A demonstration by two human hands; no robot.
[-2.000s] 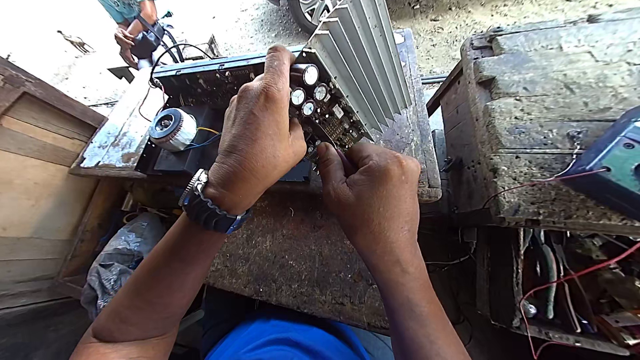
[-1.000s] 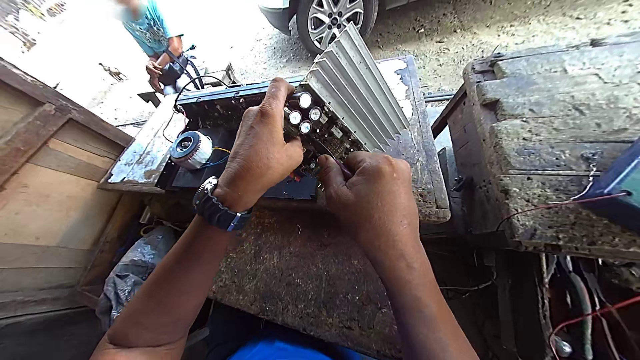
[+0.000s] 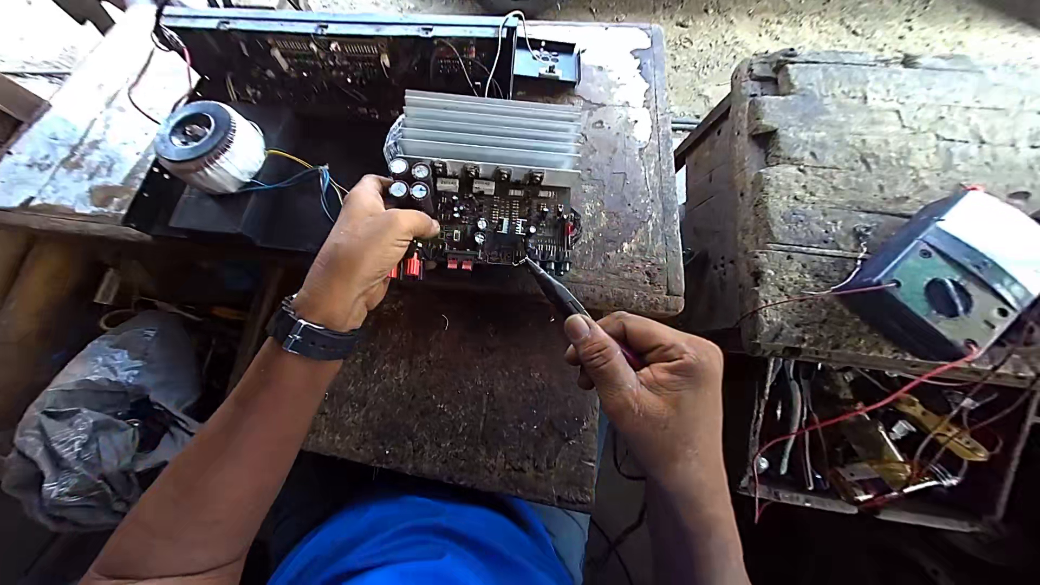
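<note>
An amplifier circuit board (image 3: 487, 215) with a finned aluminium heatsink (image 3: 491, 130) lies component side up at the bench edge. My left hand (image 3: 357, 244) grips its left end beside the round capacitors (image 3: 409, 179). A slim dark tool, seemingly needle-nose pliers or tweezers (image 3: 555, 288), is held in my right hand (image 3: 650, 374), and its tip meets the board's front edge. Left of the board, a toroidal transformer (image 3: 210, 148) sits in the open black metal chassis (image 3: 268, 175), with blue and yellow wires running from it toward the board.
An analog multimeter (image 3: 934, 276) with red leads rests on the right wooden bench (image 3: 861, 179). Below it, a drawer (image 3: 861, 504) holds hand tools and wires. A grey plastic bag (image 3: 106, 414) is at lower left. A small metal panel (image 3: 548, 65) lies behind the heatsink.
The board and heatsink have turned from a steep tilt to lying roughly level, facing me. My right hand has drawn back from the board, showing the tool. The view has shifted closer.
</note>
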